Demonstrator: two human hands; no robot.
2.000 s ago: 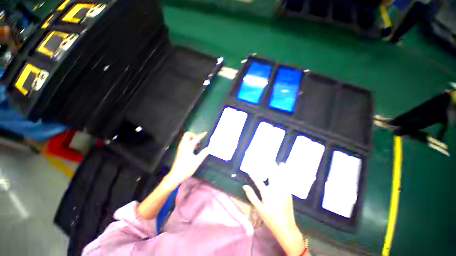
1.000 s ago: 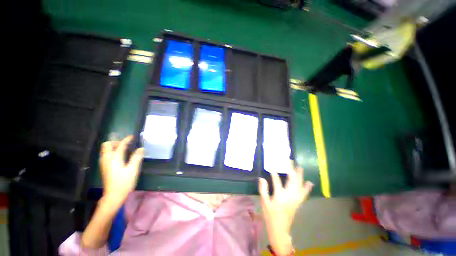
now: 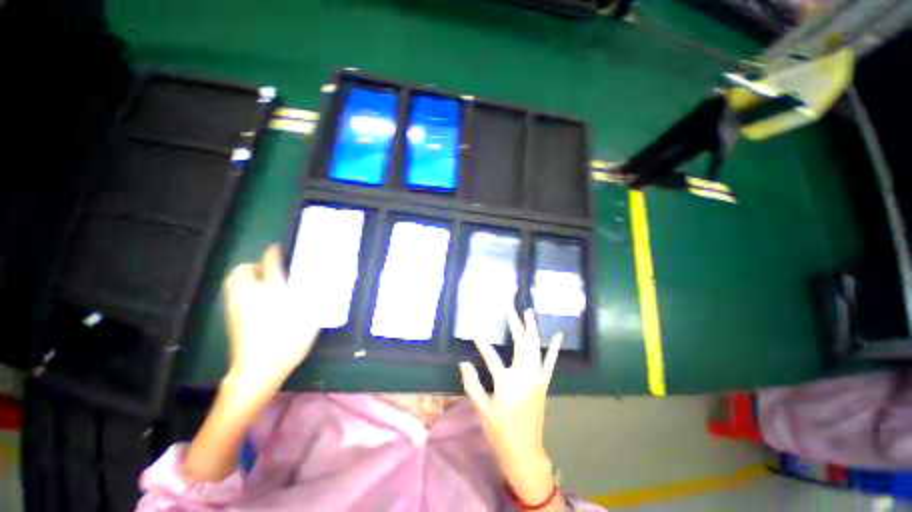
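Note:
A black eight-pocket tray (image 3: 450,212) lies flat in front of me. Two blue-lit smartphones (image 3: 366,137) sit in its back row at the left; the two back pockets at the right are bare. The front row holds several smartphones with white screens (image 3: 411,280). The front-row phone at the far right (image 3: 559,293) shows a white band on a greyer screen. My left hand (image 3: 265,318) is at the lower left phone, partly over its edge; its fingertips are blurred. My right hand (image 3: 515,375) has spread fingers over the near end of the third front phone and holds nothing.
A second black tray (image 3: 150,215) lies at the left, with a dark item in its near pocket. A black stand (image 3: 680,145) with a yellow-and-white top is at the right, beside yellow tape (image 3: 647,290) on the green mat. A person's pink sleeve (image 3: 840,420) shows at the lower right.
My right hand has moved left from the far-right front phone to the third. My left hand has shifted right onto the first phone's edge. The far-right phone's screen has turned partly grey.

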